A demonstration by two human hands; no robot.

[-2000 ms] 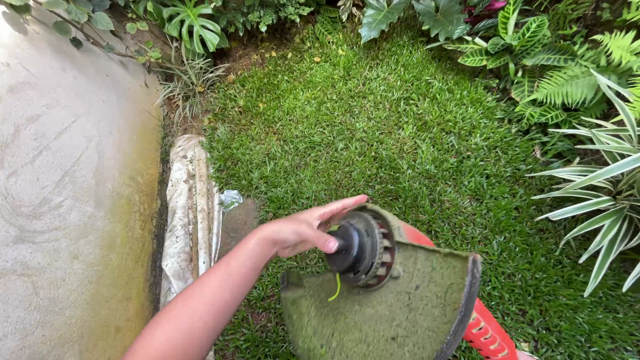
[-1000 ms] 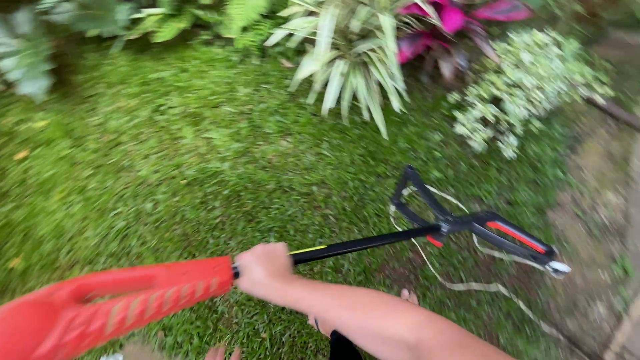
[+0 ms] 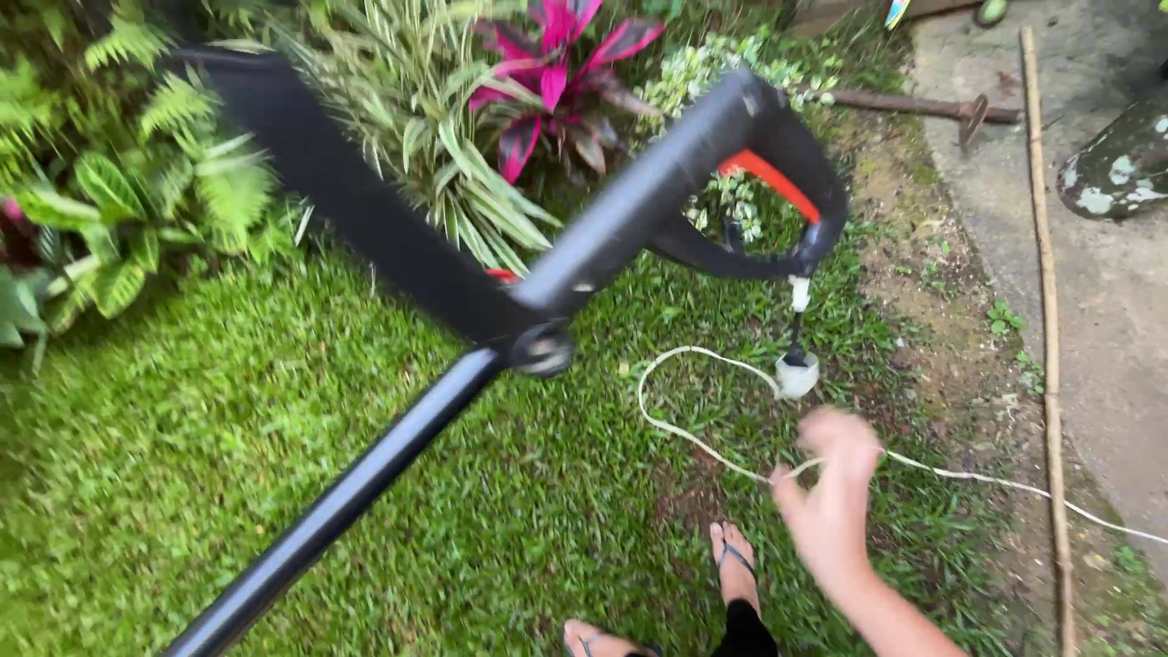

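The black shaft [image 3: 338, 502] of a corded string trimmer slants up from the lower left to its rear handle [image 3: 675, 182], which has a red trigger. A blurred black auxiliary handle [image 3: 347, 201] juts toward the upper left from a round knob [image 3: 543, 350]. Below the rear handle hangs a short plug lead, joined to a white connector [image 3: 797, 375] on a pale extension cord [image 3: 686, 436]. My right hand [image 3: 835, 470] is just below the connector, blurred, fingers apart, beside or over the cord; whether it touches the cord is unclear. My left hand and the trimmer's cutting head are out of view.
My feet in flip-flops [image 3: 735, 561] stand on the grass [image 3: 456, 566]. The cord runs right, across a long wooden stick [image 3: 1045, 274] at the concrete path [image 3: 1095, 365]. A rusty metal bar [image 3: 912, 105] and a mottled rock [image 3: 1118, 169] lie near the path. Plants [image 3: 552, 73] border the lawn.
The view has swung far right from the trimmer's guard and red body to its handle end. My right hand, blurred, is off the shaft and near the cord; the handle end is now raised and closer.
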